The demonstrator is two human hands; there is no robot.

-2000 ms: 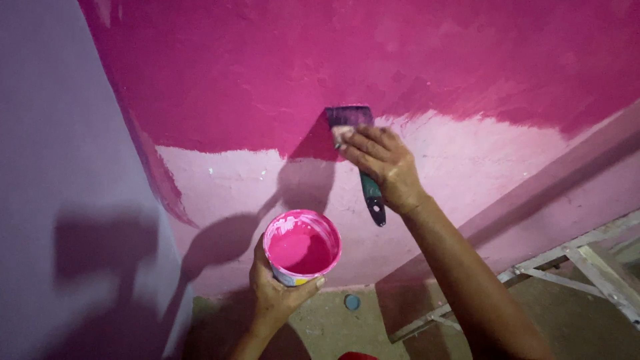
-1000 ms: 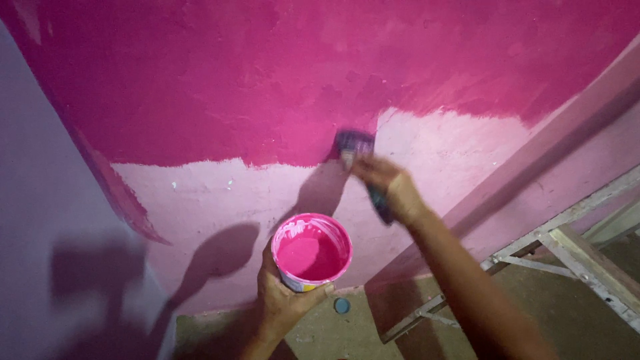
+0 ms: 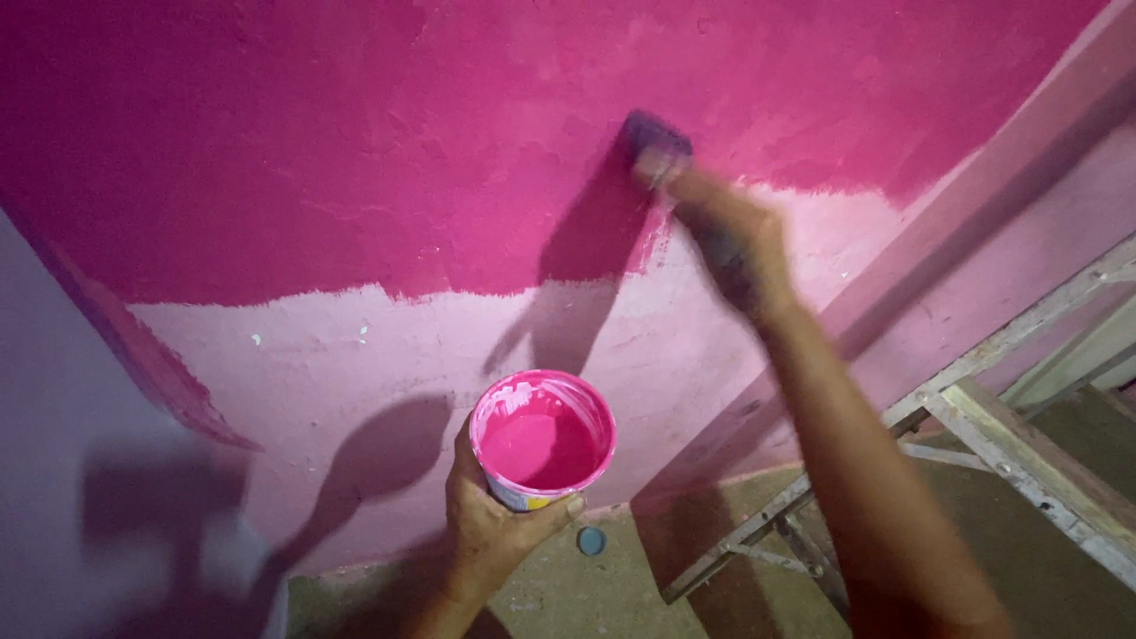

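My left hand (image 3: 497, 524) grips a small tub of bright pink paint (image 3: 542, 441) from below and the left side, its open top facing up. Wet streaks coat the tub's inner wall. My right hand (image 3: 732, 235), blurred, holds a wide paintbrush (image 3: 658, 146) with dark bristles against the wall. Deep pink paint (image 3: 355, 160) covers the wall's upper part, ending in a ragged edge over a pale pink band (image 3: 426, 355). The brush lies over the deep pink area, above that edge. My fingers hide part of the brush's handle.
A worn metal stepladder (image 3: 941, 390) stands at the right, one leg reaching toward the wall's base. A small round blue lid-like object (image 3: 591, 540) lies on the concrete floor (image 3: 568, 595) beyond the tub. A lilac wall (image 3: 53, 373) borders the left side, with shadows across it.
My right hand has moved the brush; deep pink now covers more of the pale band left of the brush. My left hand still holds the tub. The view has shifted right.
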